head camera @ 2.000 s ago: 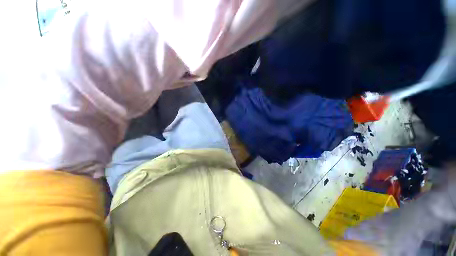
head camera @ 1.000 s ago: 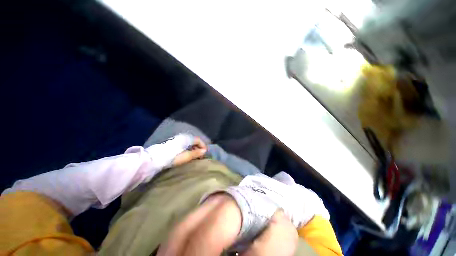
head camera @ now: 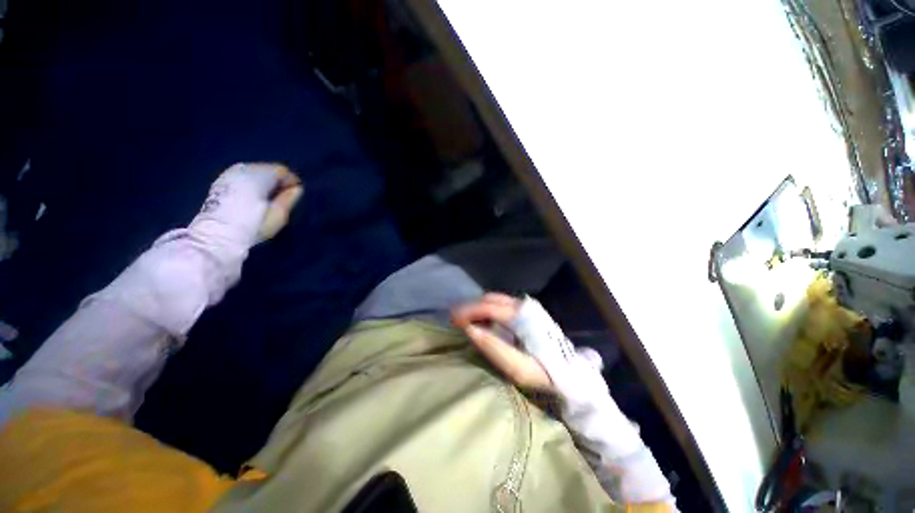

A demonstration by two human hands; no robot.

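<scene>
Dark navy cloth (head camera: 201, 90) fills the left side of the view, in deep shadow. My left hand (head camera: 281, 203) is over this cloth at the upper left, its fingers curled; whether it grips the cloth is too dark to tell. My right hand (head camera: 502, 339) is at my lap, left of the table edge, fingers bent and slightly blurred; I cannot tell if it holds anything. The khaki garment (head camera: 401, 401) on my front lies below both hands.
The white table (head camera: 602, 150) runs diagonally on the right. The sewing machine head (head camera: 878, 250) stands at the far right, with a crumpled yellow pile (head camera: 823, 346) below it. Dark and red scissors (head camera: 783, 481) lie near the table's lower right.
The view has turned, showing more table and the machine at right. My left hand has moved up and left over the navy cloth. My right hand has moved up to my lap.
</scene>
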